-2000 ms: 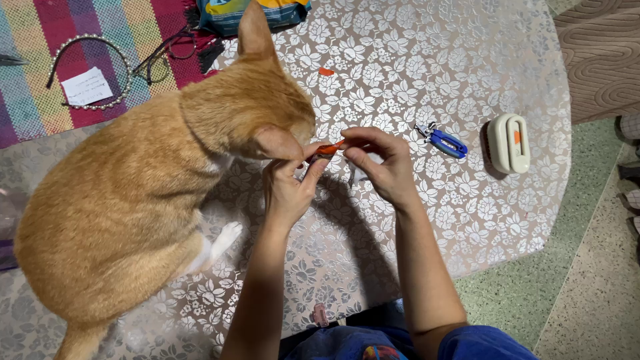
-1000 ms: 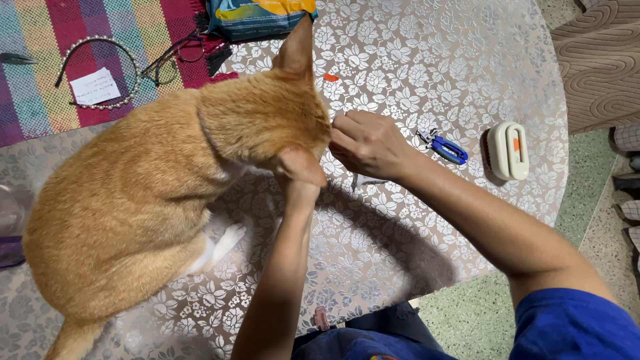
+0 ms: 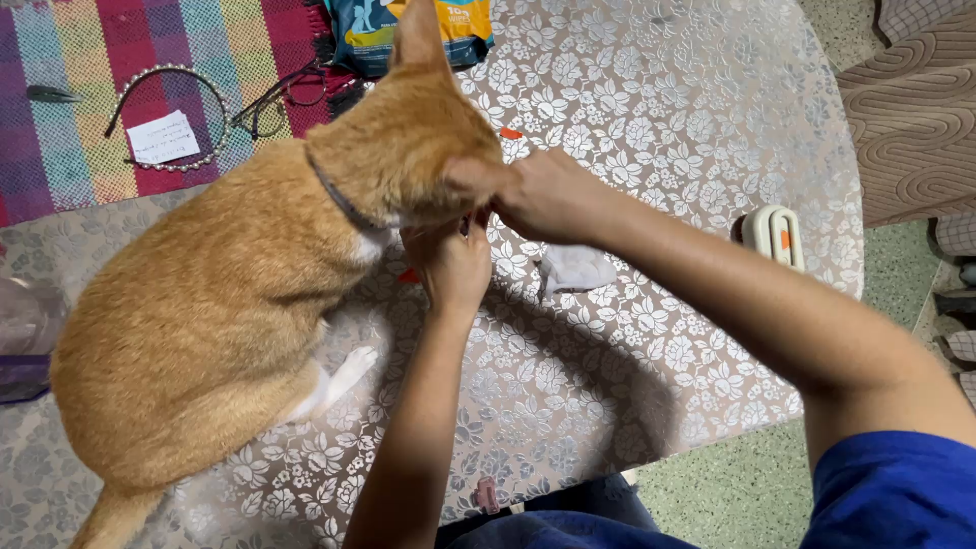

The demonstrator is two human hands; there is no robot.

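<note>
An orange and white cat [image 3: 206, 282] with a grey collar [image 3: 339, 194] sits on the patterned tablecloth [image 3: 526, 412], its head over my hands. Below its muzzle is my left hand [image 3: 450, 255], fingers bent around a small dark item that is mostly hidden. My right hand [image 3: 553, 198] is curled close beside the cat's ear and muzzle, its fingertips out of sight. An orange scrap [image 3: 409, 276] shows at the left edge of my left hand. Another orange scrap [image 3: 511, 133] lies above my right hand. A crumpled white cloth or wipe [image 3: 578, 268] rests below my right wrist.
A wipes pack [image 3: 457, 30] lies behind the cat's head. On the woven cloth [image 3: 76, 175] are a pearl headband [image 3: 226, 114], a handwritten paper [image 3: 171, 141] and eyeglasses [image 3: 271, 114]. A cream oval device [image 3: 772, 232] stands at right, a pink clip [image 3: 486, 494] at the near edge.
Two seconds ago both hands held a small orange item in plain sight; the cat's head now covers it. My right elbow has swung out to the right, and the forearm now hides the blue item.
</note>
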